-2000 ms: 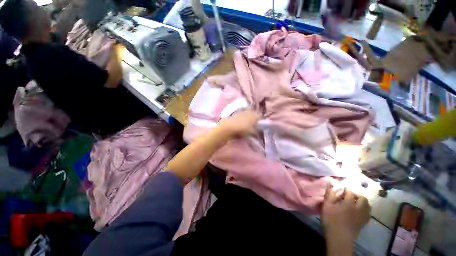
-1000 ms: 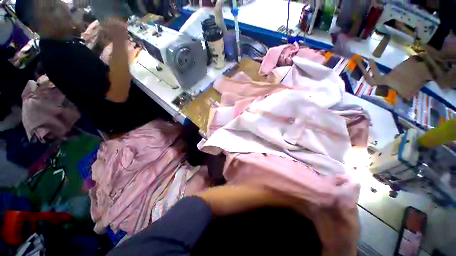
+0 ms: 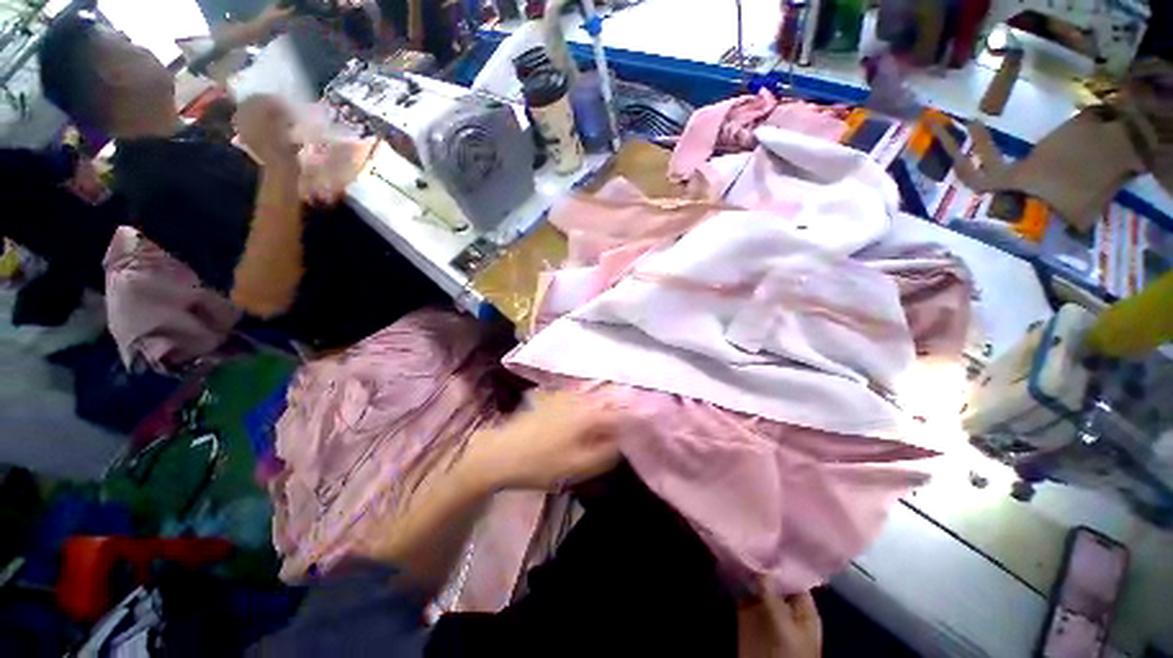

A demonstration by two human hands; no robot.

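Observation:
A pink and white garment (image 3: 759, 315) lies bunched over the sewing table, its white side up and a pink part hanging over the front edge. My left hand (image 3: 585, 435) is at the pink cloth's left part near the front edge; its fingers are hidden or blurred. My right hand (image 3: 780, 622) is low at the bottom edge of the picture, its fingers pinching the lower hem of the pink cloth. The machine head (image 3: 1029, 386) stands to the right, with a bright lamp glow at the needle area.
A smartphone (image 3: 1088, 594) lies right on the table. A pink heap (image 3: 386, 431) is below the table at left. Another person (image 3: 193, 193) sits at a machine (image 3: 476, 154) at upper left. A patterned cup (image 3: 551, 113) and brown tape (image 3: 515, 276) are behind the garment.
My right hand has moved from beside the needle down to the hem below the table edge. My left hand has moved back left. The white side has been turned up over the pink.

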